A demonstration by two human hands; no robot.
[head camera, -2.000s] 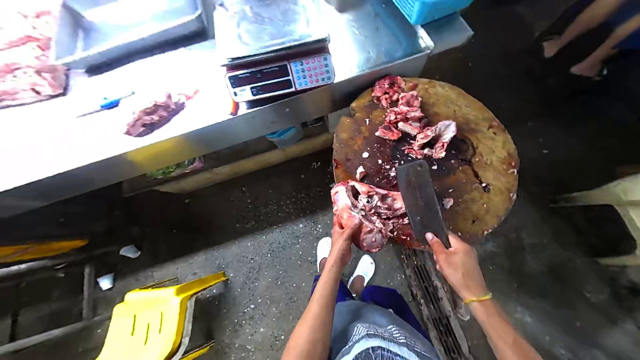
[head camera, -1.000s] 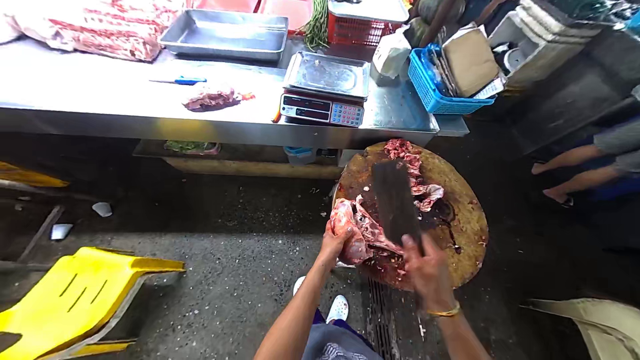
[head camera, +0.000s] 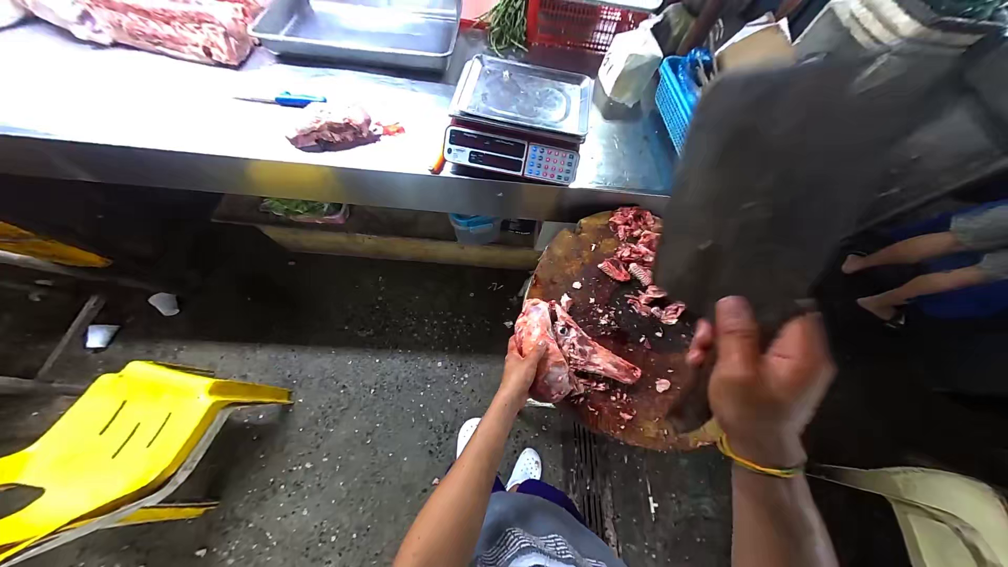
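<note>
My left hand (head camera: pixel 523 364) grips a large piece of raw meat with bone (head camera: pixel 579 354) at the left side of a round wooden chopping block (head camera: pixel 567 256). My right hand (head camera: pixel 768 374) is closed around the handle of a wide cleaver (head camera: pixel 760 189), whose dark blade is raised, blurred, and close to the camera. The blade hides the right part of the block. Chopped bony meat pieces (head camera: pixel 634 248) lie toward the block's far side, with small scraps scattered around them.
Beyond the block, a steel counter (head camera: pixel 622 165) bears a digital scale (head camera: pixel 516 118), a metal tray (head camera: pixel 358 35), a blue-handled knife (head camera: pixel 295 100) and more meat (head camera: pixel 335 128). A yellow plastic chair (head camera: pixel 130 433) stands lower left. A person's legs (head camera: pixel 917 252) are at the right.
The cleaver has risen from low over the block toward the camera. My left hand stays on the large piece of meat. The view has shifted, showing more of the counter than two seconds ago.
</note>
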